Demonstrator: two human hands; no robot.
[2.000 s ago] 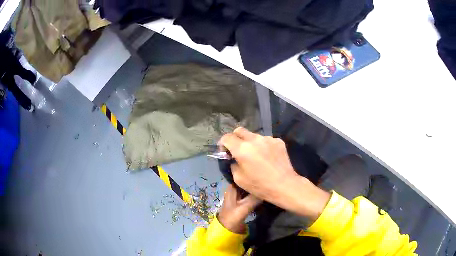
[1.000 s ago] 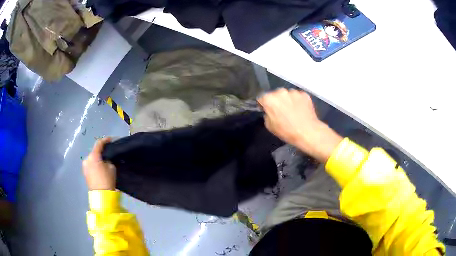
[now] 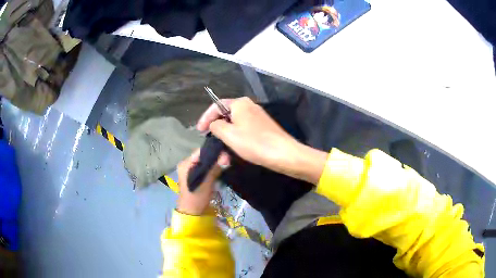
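A black garment hangs bunched from my hands over my lap, below the table's edge. My left hand grips a folded edge of it. My right hand is close above and to the right of the left hand. It holds silvery thread snips, with the pointed blades sticking up and left, and its fingertips touch the black cloth. Part of the cloth is hidden behind the right hand and wrist.
A white table runs along the upper right, with black garments and a blue phone on it. An olive cloth lies below. A brown-olive garment is at upper left, a blue bin at the left edge.
My hands held the garment stretched wide a second ago; now they are close together and the cloth is bunched. The left hand moved right, the right hand moved left. The snips now show clearly.
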